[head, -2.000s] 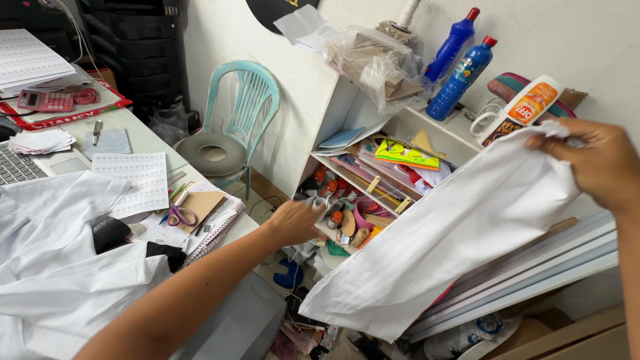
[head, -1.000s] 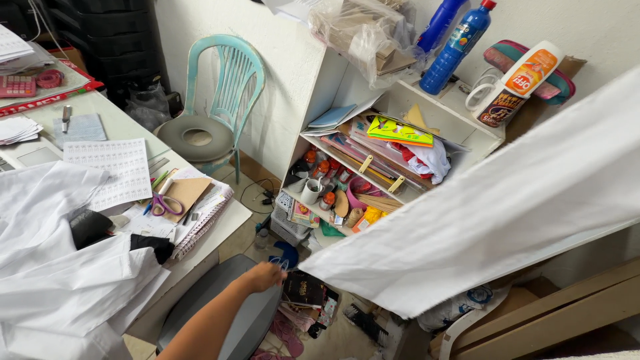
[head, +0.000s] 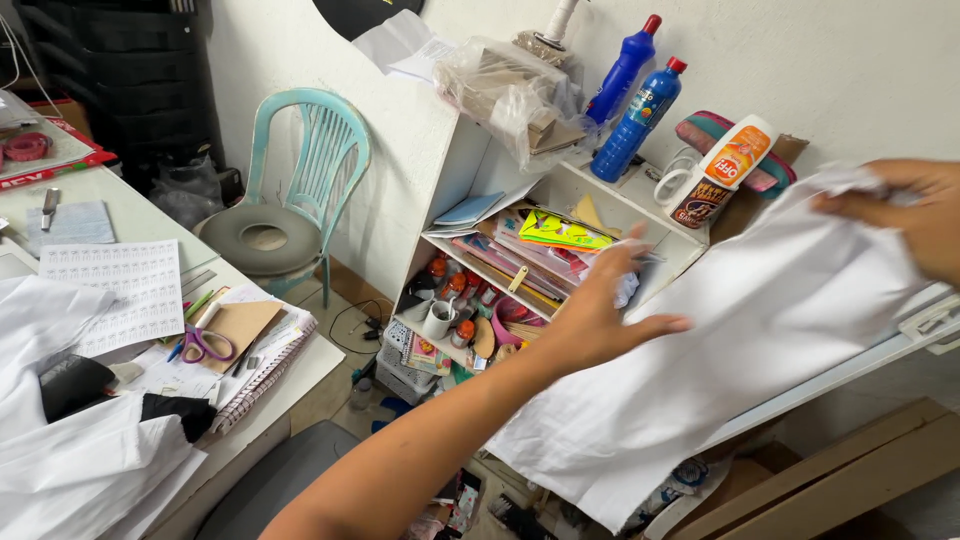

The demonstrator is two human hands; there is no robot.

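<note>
A long piece of white fabric (head: 720,337) hangs in folds at the right, its lower end dropping past the front of the shelf unit. My right hand (head: 900,210) grips its upper edge at the far right, fingers slightly blurred. My left hand (head: 611,300) is spread in front of the shelves, fingers apart, thumb over the fabric's left side; whether the thumb touches the fabric I cannot tell. Nothing shows in its fingers. More white fabric (head: 67,465) lies heaped on the table at the left, beside purple-handled scissors (head: 206,343) and a spiral notebook (head: 262,375).
Behind my left hand stands a white shelf unit (head: 424,259) packed with papers and jars. On its top are blue bottles (head: 640,120), a mug (head: 694,196) and plastic-wrapped cardboard (head: 517,90). A turquoise chair (head: 315,150) with a ring cushion stands behind the table (head: 150,202). Long boards (head: 832,465) lie lower right.
My left hand has risen from low beside the table to in front of the shelves, and its fingers have spread. My right hand, out of view one second ago, shows again at the right.
</note>
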